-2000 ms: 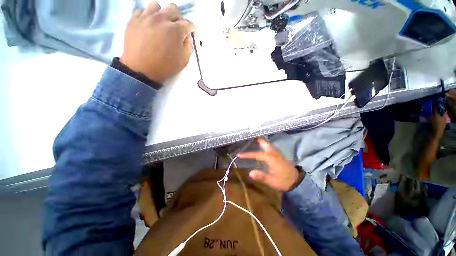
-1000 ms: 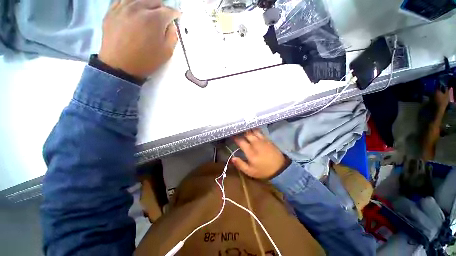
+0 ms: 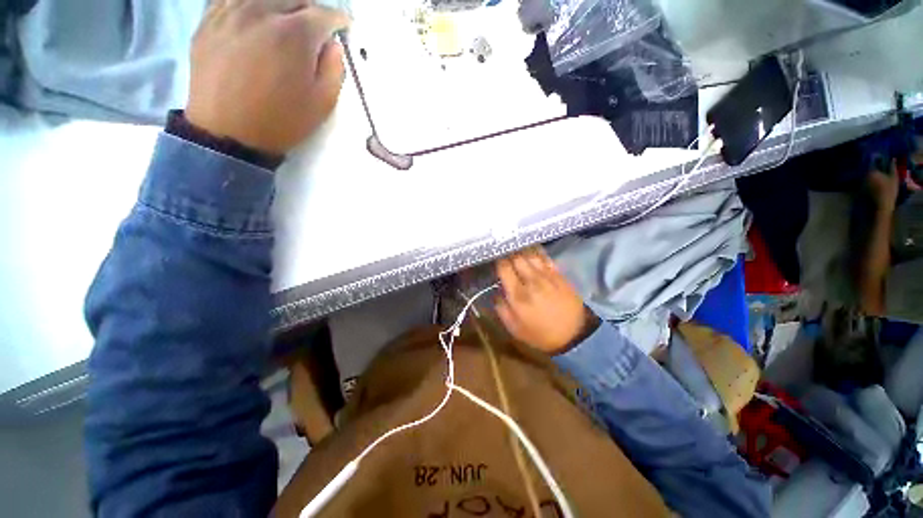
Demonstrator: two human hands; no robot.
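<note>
My left hand is at the upper left, beside the dark outline of the machine bed plate. Its fingertips run to the top edge of the picture, and what is under them is hidden. Pale grey-blue cloth lies on the table to its left. My right hand is at the table's front edge, above my lap, with its fingertips close to the edge. Whether it holds anything cannot be told. The grey cloth pile hangs below the edge, just right of it.
A clear plastic bag and black pieces lie right of the plate. A black rectangular device with a white cable is near the edge. An earphone cable hangs over my apron. Another person's arm shows at right.
The view has shifted, and the machine head has moved out at the top. My left hand appears further up and left. My right hand has moved up to the table edge, its fingers closer together.
</note>
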